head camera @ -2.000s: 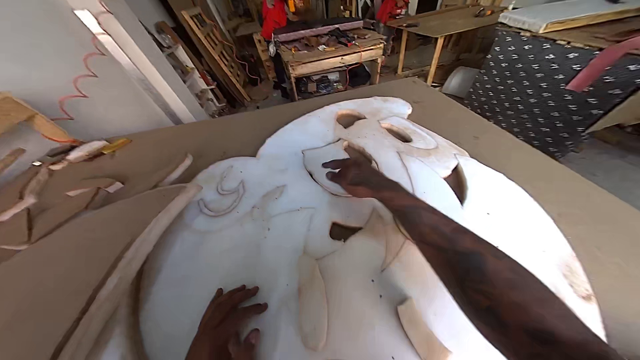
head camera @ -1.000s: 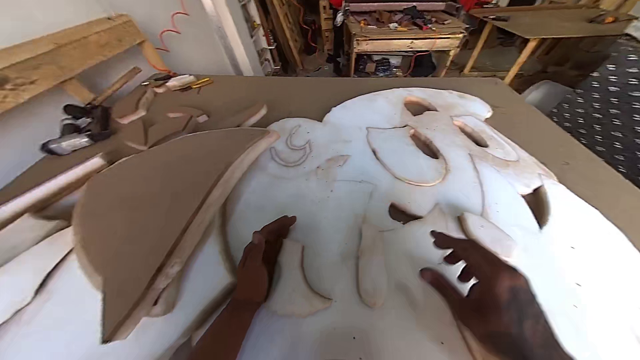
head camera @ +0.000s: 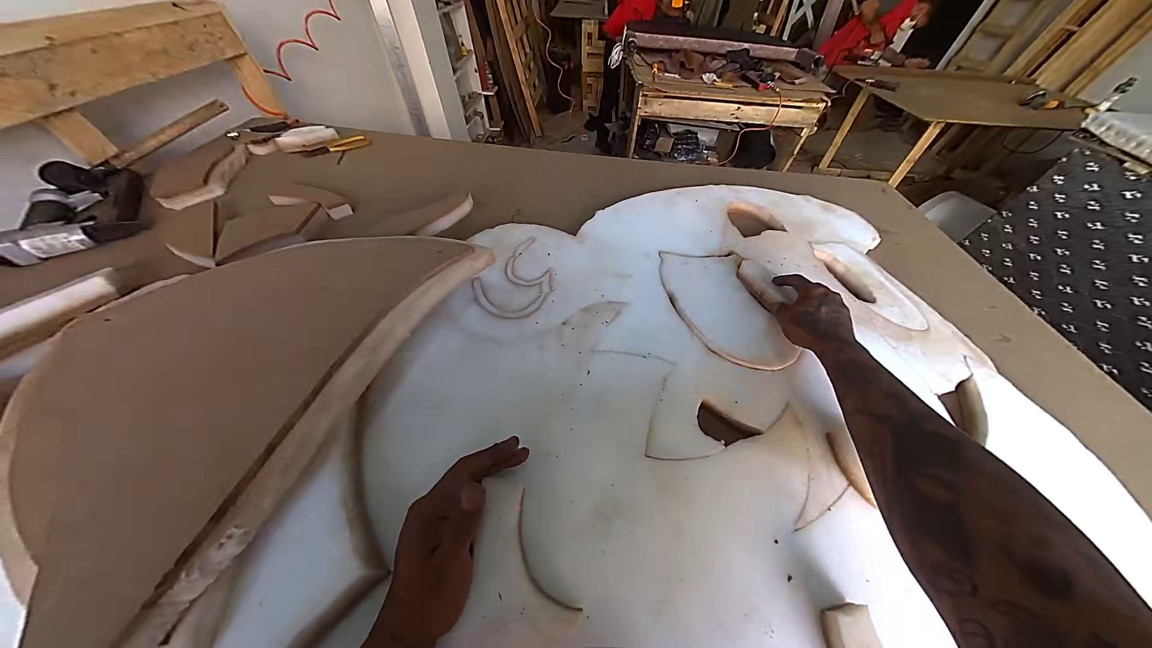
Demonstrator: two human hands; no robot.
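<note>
A large white foam cutout (head camera: 612, 504), with curved grooves and shaped openings, lies on a brown board-topped table. My right hand (head camera: 814, 313) reaches across it, fingertips on a small oval foam piece (head camera: 763, 283) at the edge of a raised shield-shaped foam part (head camera: 720, 310); the hand hides the piece's right end. My left hand (head camera: 441, 531), fingers extended and empty, rests on its side beside a curved foam edge near the bottom. Below the shield shape is a dark crescent opening (head camera: 724, 425). A short foam block (head camera: 850, 625) sits at the bottom right.
A large brown-faced foam panel (head camera: 207, 360) overlaps the left side. Behind it lie foam offcuts (head camera: 270, 229), a black tool (head camera: 90, 202) and a yellow-handled tool (head camera: 337, 144). A cluttered workbench (head camera: 729, 99) stands beyond the table; people in red are at the back.
My right hand has moved forward from the lower part of the foam to the shield shape. The oval opening there, dark a second ago, now has a pale piece in it. My left hand remains low.
</note>
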